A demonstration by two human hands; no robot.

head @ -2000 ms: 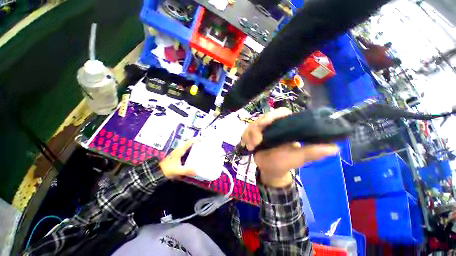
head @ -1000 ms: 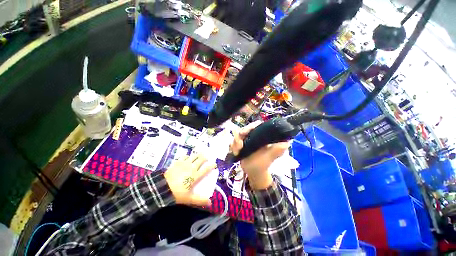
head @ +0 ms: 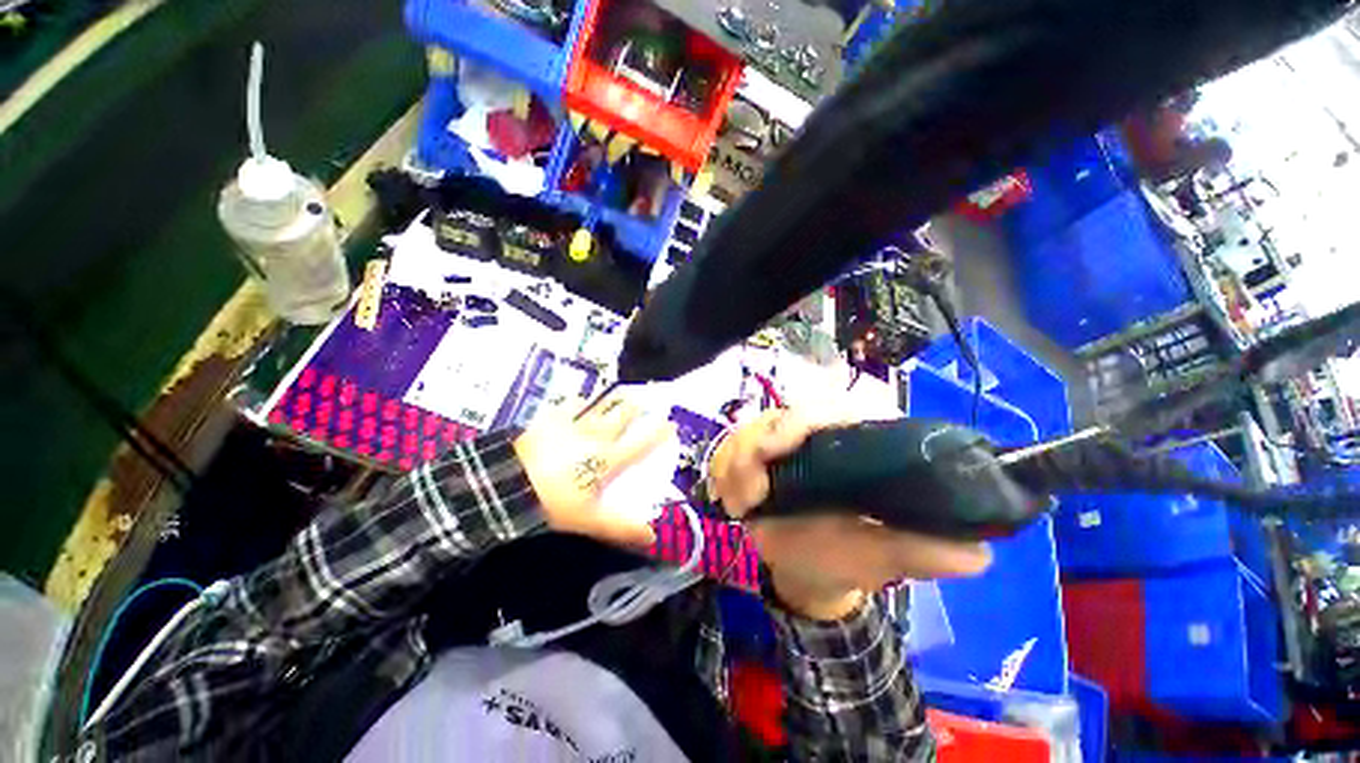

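Note:
My right hand [head: 820, 522] is closed around a black electric screwdriver [head: 902, 477] at the bench's front edge, its tip end pointing left. My left hand [head: 597, 465] lies palm down over the white housing shell, which it mostly hides; whether it grips the shell cannot be told. A white power cord [head: 634, 592] hangs in a loose coil below the hands. A second large black screwdriver body [head: 835, 194] hangs close to the camera, its thin shaft ending just above my left hand.
A white dispensing bottle [head: 284, 246] stands at the left. A red bin [head: 652, 82] and small blue bins stand at the rear. Papers [head: 474, 365] and small dark parts lie on the purple mat [head: 366, 425]. Large blue totes [head: 970, 574] stand at the right.
Compared with two seconds ago, my left hand has moved from the shell's left edge to over it. My right hand still holds the screwdriver. The hanging screwdriver has shifted in view as the head moved.

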